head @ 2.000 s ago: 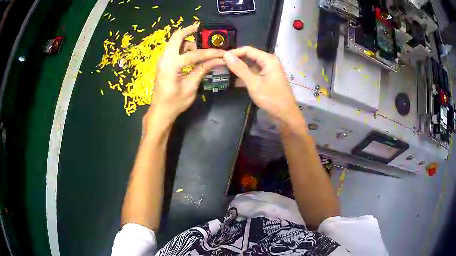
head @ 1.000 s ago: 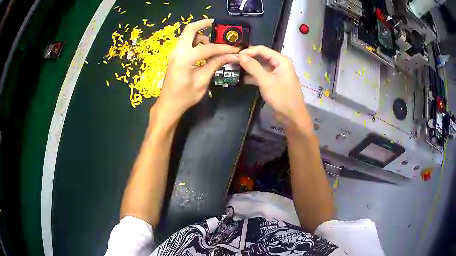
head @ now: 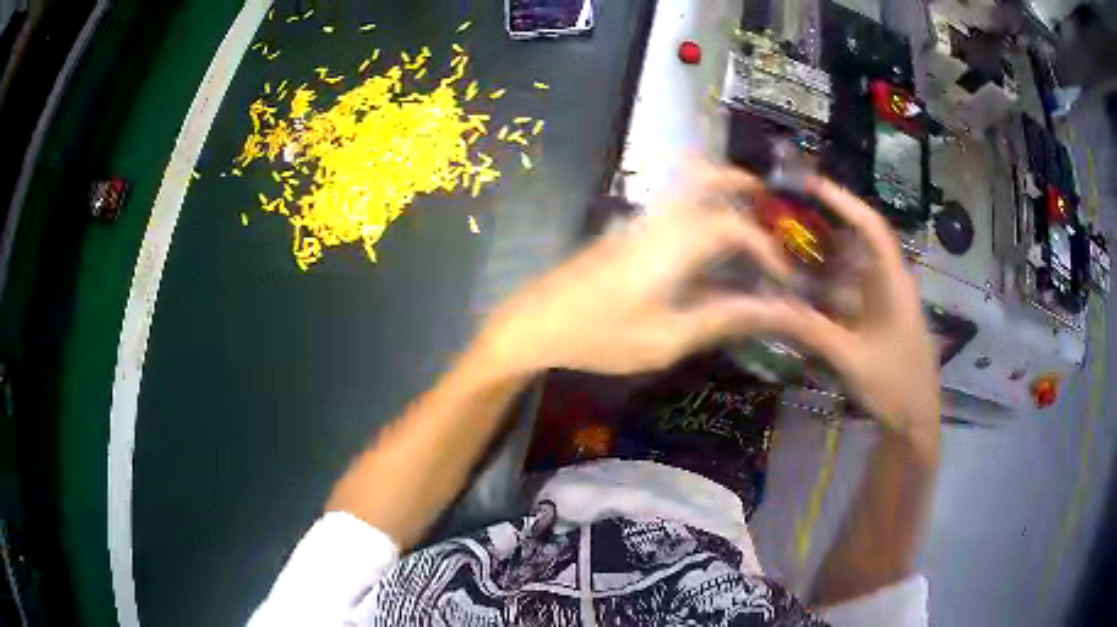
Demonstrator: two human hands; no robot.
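Note:
The electronic unit [head: 799,233], blurred, is held up between my two hands in front of the machine's near side. Its red end with a round yellow centre points away from me. My left hand [head: 625,300] grips it from the left and my right hand [head: 888,325] from the right, with fingers curved around it. Both hands are blurred and hide much of the unit. A large loose pile of small yellow parts [head: 386,159] lies on the dark green tabletop [head: 270,404].
The off-white machine [head: 668,110] stands at the right, with a red button [head: 690,53] and a round black disc [head: 954,228]. Another unit [head: 900,159] sits on its nearer station. A smartphone [head: 549,15] lies beyond the pile. A unit [head: 108,198] lies on the green conveyor.
The unit that lay on the table by the pile is now held in both hands. The hands have moved right and nearer to me, over towards the machine.

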